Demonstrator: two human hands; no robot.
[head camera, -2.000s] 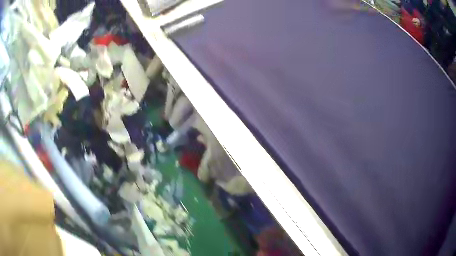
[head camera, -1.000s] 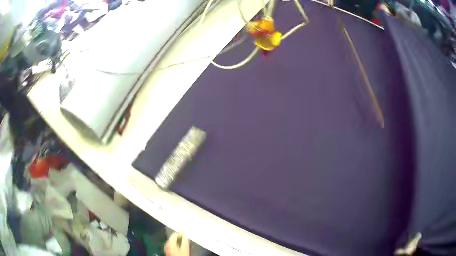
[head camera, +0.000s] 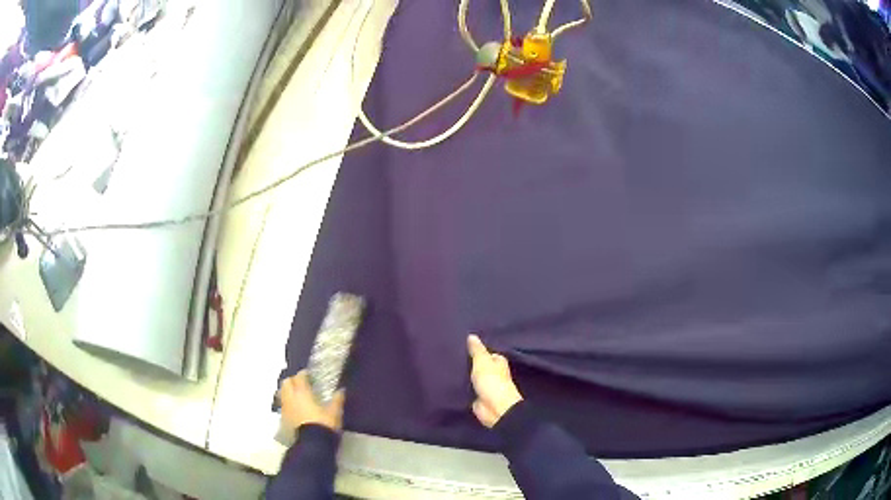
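Observation:
Dark purple-navy cloth (head camera: 606, 225) covers most of the table. A mottled grey metal weight bar (head camera: 336, 342) lies near the cloth's left front corner. My left hand (head camera: 311, 404) is around the bar's lower end, thumb on the right side and fingers on the left. My right hand (head camera: 493, 383) pinches the cloth to the right of the bar, near the front edge; its lower fingers are partly hidden. Creases run from its fingertips to the right, and a fold line in the cloth runs up between the bar and this hand.
A pale roll or sheet (head camera: 161, 195) lies on the left of the cream table (head camera: 249, 322), with a small red item (head camera: 216, 320) beside it. A yellow-orange socket (head camera: 532, 73) hangs on white cord over the cloth. Scraps lie beyond the table's front left edge.
Both my hands have come over the table's front edge onto the bar and cloth. The raised cloth at the right now lies across the table, and the tan stick no longer shows.

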